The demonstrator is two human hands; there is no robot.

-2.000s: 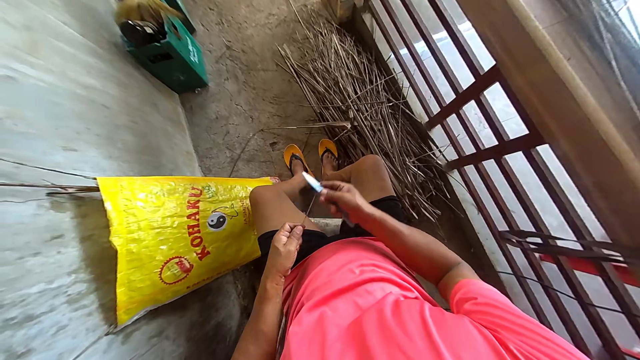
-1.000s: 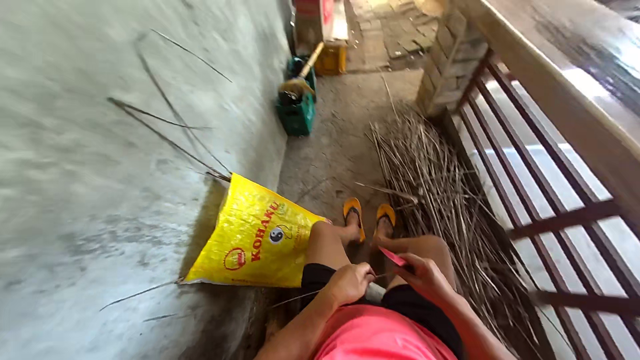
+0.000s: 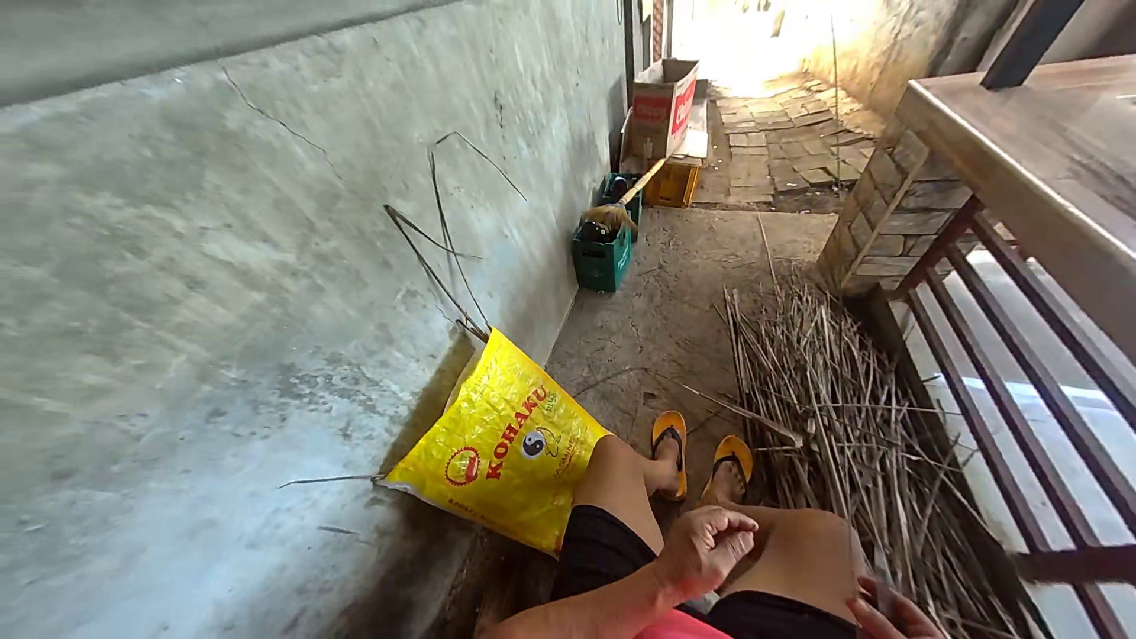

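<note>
Above my bare thighs, my left hand [image 3: 707, 550] has its fingers curled, thumb against the fingertips. Anything thin between them cannot be made out. At the bottom edge, my right hand [image 3: 892, 612] is blurred and partly cut off, with a faint thin greyish thing at its fingers that I cannot identify. A pile of dry thin sticks or leaf ribs [image 3: 825, 390] lies on the floor beside my right leg. Against my left leg leans a yellow printed plastic sack [image 3: 510, 444], and dark thin strips [image 3: 435, 266] stick out of its top by the wall.
A grey plastered wall [image 3: 293, 231] runs along the left. Ahead stand a green crate [image 3: 602, 264] with a broom [image 3: 611, 216] on it, a yellow crate [image 3: 672, 184] and a cardboard box [image 3: 664, 106]. A metal railing [image 3: 1003, 284] borders the right. My feet wear orange flip-flops [image 3: 670, 426].
The view has tilted up toward the far end of the passage. My hands were close together one second ago; now the right is farther from the left. A red or pink thing showed at my right hand then.
</note>
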